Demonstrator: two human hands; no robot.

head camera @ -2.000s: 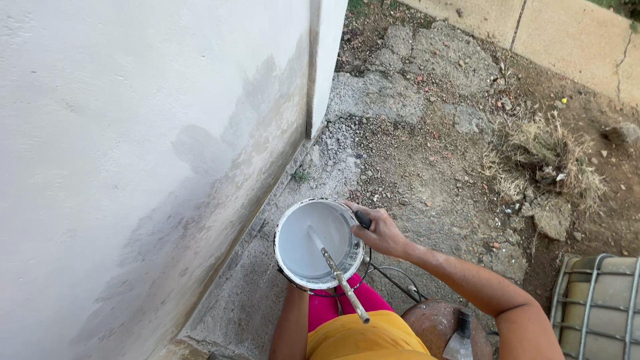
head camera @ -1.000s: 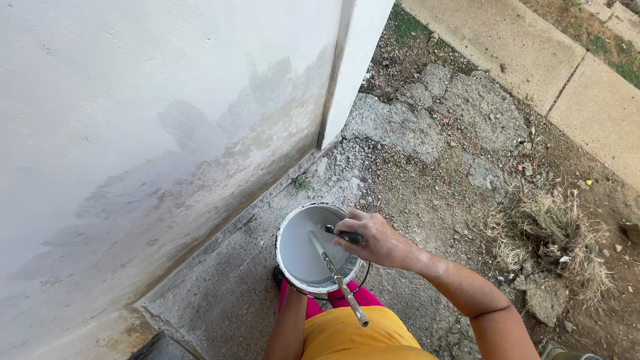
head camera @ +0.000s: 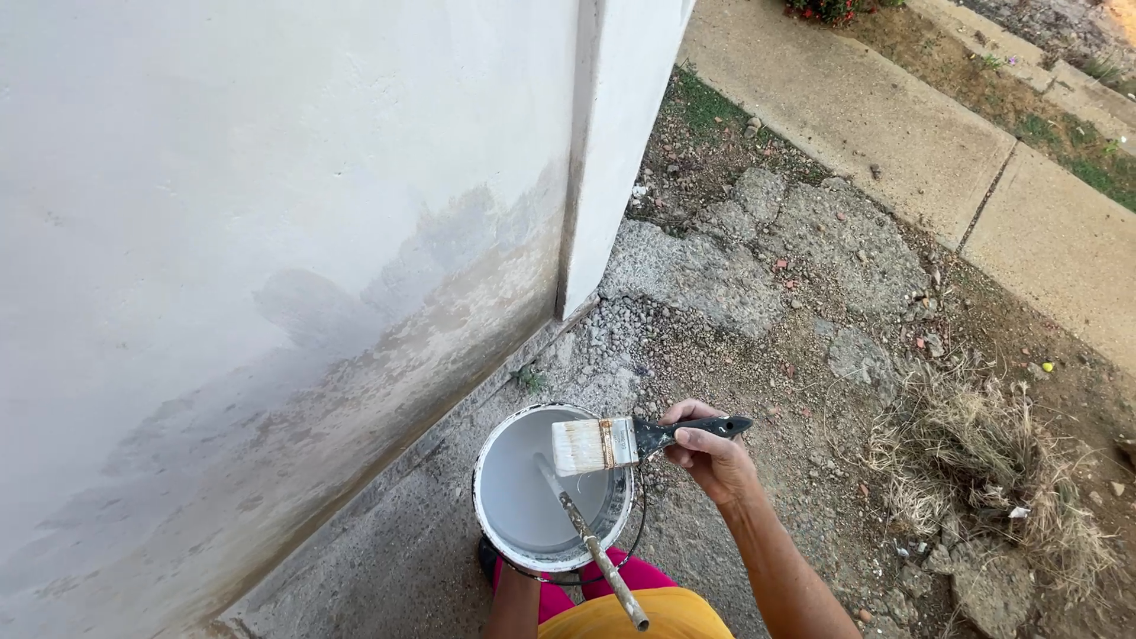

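Observation:
My right hand (head camera: 706, 448) grips the black handle of a flat paintbrush (head camera: 593, 446), whose whitish bristles point left over the rim of a paint bucket (head camera: 481, 497). The bucket holds pale grey-white paint, with a paint-spotted stirring stick (head camera: 593, 541) standing slanted in it and leaning on the near rim. My left forearm (head camera: 515, 603) reaches under the bucket; the left hand itself is hidden behind it. At the left rises a white wall (head camera: 266, 160) with a stained, darker lower band.
A wall edge (head camera: 612, 151) juts out ahead of the bucket. Broken concrete and gravel (head camera: 701, 275) cover the ground to the right, with a dry grass clump (head camera: 985, 453). Beyond runs a concrete walkway (head camera: 861, 115). A small green plant (head camera: 530, 380) grows at the wall's foot.
The brush was down inside the bucket one second ago; my right hand has lifted it so that its bristles now show above the rim. The bucket stays in front of me.

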